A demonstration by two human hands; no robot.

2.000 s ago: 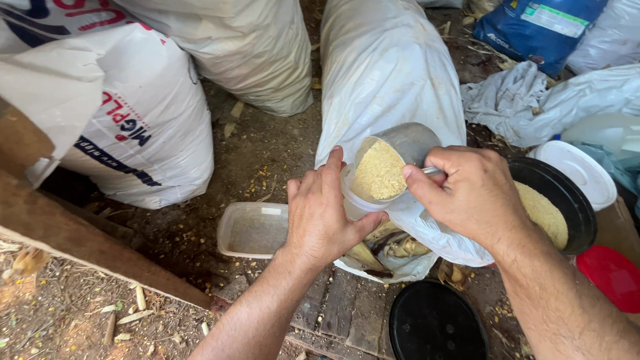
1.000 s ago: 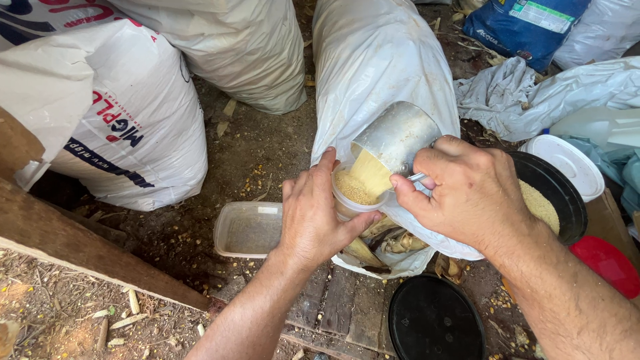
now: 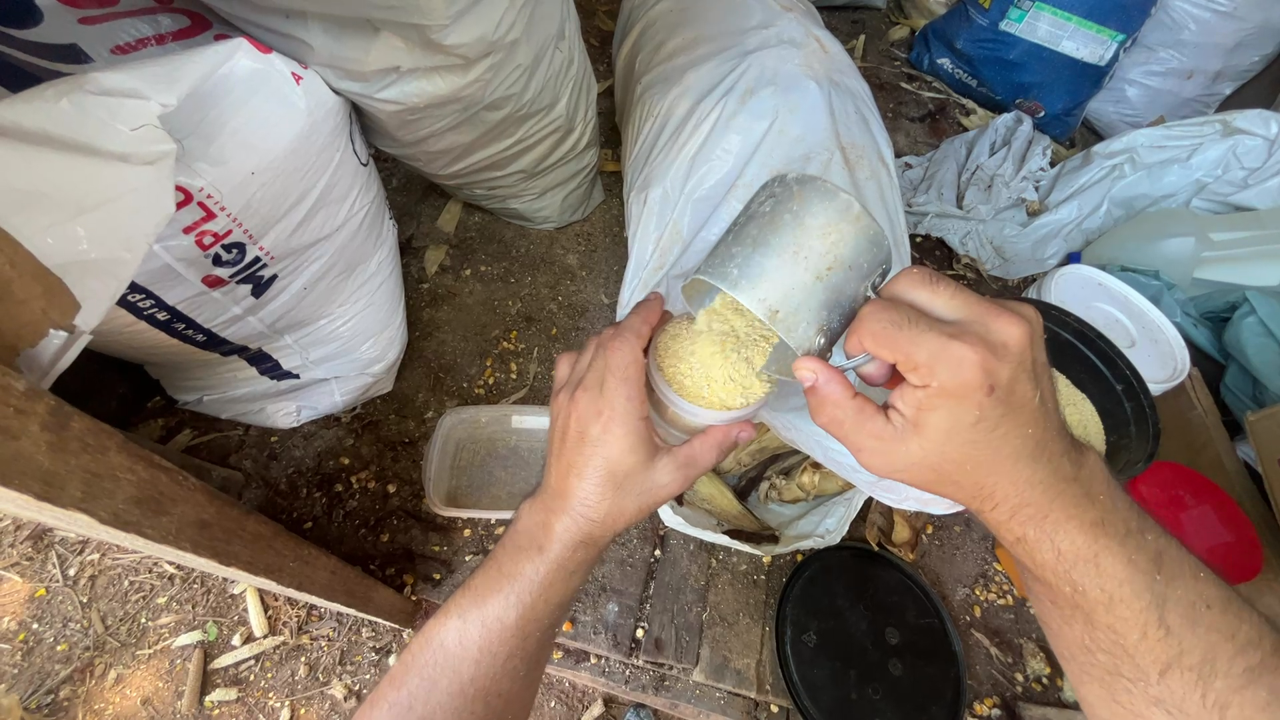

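My right hand (image 3: 930,370) grips the handle of a metal mug (image 3: 800,260), tilted with its mouth down to the left. Yellow ground meal (image 3: 722,350) runs from it into a small clear plastic container (image 3: 680,415), heaped to about the rim. My left hand (image 3: 625,420) holds that container around its left side. Behind both hands lies a white plastic sack (image 3: 750,120), with dry corn husks (image 3: 730,500) showing at its open end. A black bucket (image 3: 1130,400) holding more meal (image 3: 1078,410) is partly hidden behind my right hand.
A rectangular clear plastic tub (image 3: 485,460) sits left of my left hand. A black lid (image 3: 870,640) lies on wooden boards (image 3: 690,610). A white lid (image 3: 1120,320) and a red lid (image 3: 1195,520) are at the right. Full sacks (image 3: 290,240) stand at the left beside a wooden beam (image 3: 190,520).
The mug has tipped from nearly level to mouth-down over the container. Meal has left the mug, and the level in the container has risen.
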